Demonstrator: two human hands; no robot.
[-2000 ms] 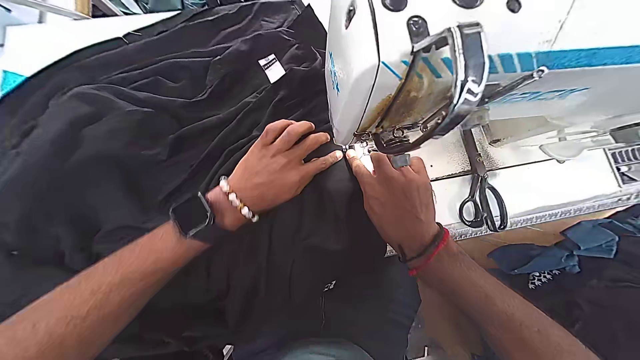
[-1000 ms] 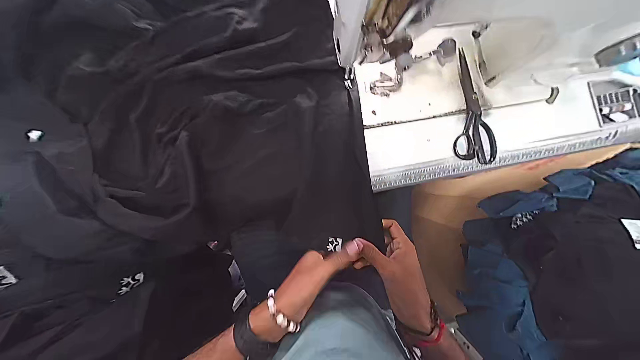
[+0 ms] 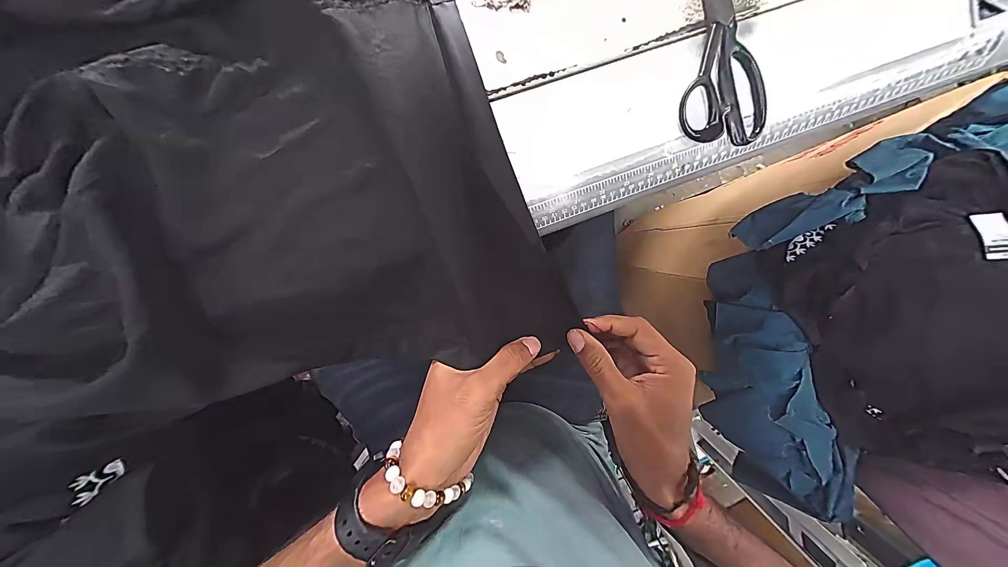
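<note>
Black fabric spreads over the left and middle of the view, its straight right edge running down from the white machine bed. At its lower right corner, my left hand pinches the cloth between thumb and fingers; a beaded bracelet and a dark watch band are on that wrist. Just to the right, my right hand holds the edge of the same cloth at its thumb and fingertips, with red and dark cords round the wrist. The fingers under the cloth are partly hidden.
Black-handled scissors lie on the white sewing machine table, which has a measuring tape along its front edge. To the right, blue fabric and dark garments lie beside brown cardboard.
Both hands have left the needle area of the sewing machine and come down to the cloth's near corner. The view has shifted downward, and the machine head is out of sight.
</note>
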